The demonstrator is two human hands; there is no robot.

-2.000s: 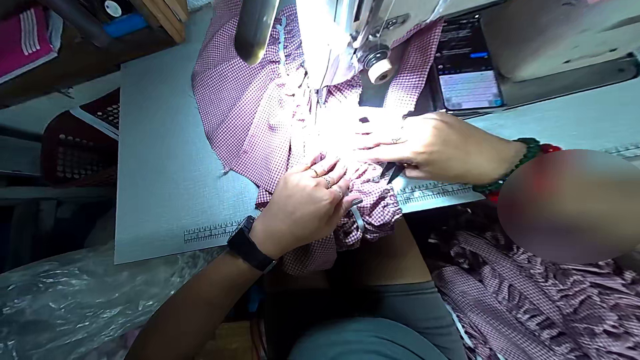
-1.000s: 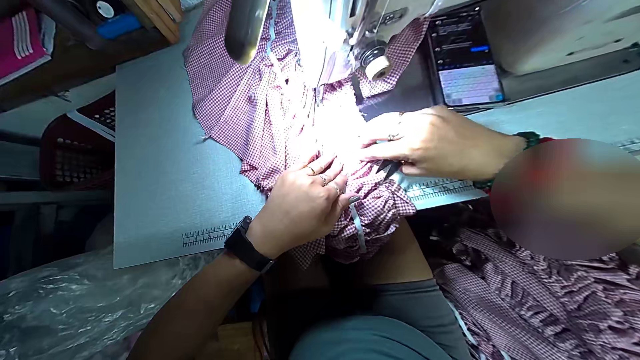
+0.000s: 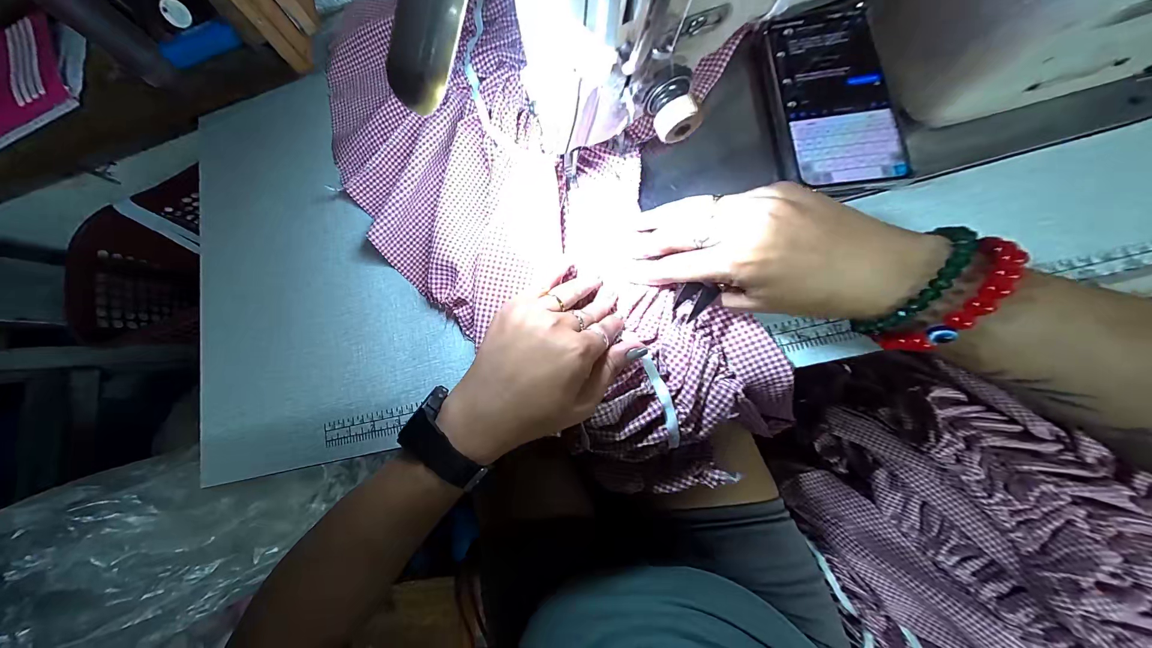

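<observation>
Gathered red-and-white gingham fabric (image 3: 414,216) lies under the needle area of a sewing machine (image 3: 576,99), whose lamp washes out the cloth there. My left hand (image 3: 549,360), with rings and a black wrist band, rests on the fabric just in front of the needle, fingers spread. To its right, my right hand (image 3: 774,243) touches the cloth with its fingertips and holds a small dark pointed tool (image 3: 697,299), perhaps thread snips, tucked under the palm. A pale blue strip (image 3: 662,400) runs over the gathers beside my left thumb.
A phone (image 3: 837,99) with a lit screen lies right of the machine head. Printed rulers mark the front of the pale table (image 3: 270,297). More ruffled gingham (image 3: 972,504) hangs at the lower right. Clear plastic (image 3: 126,540) is at the lower left, a dark red basket (image 3: 135,270) at the left.
The fabric has shifted and bunched differently around the needle and in front of my hands. Both hands remain on it in nearly the same places.
</observation>
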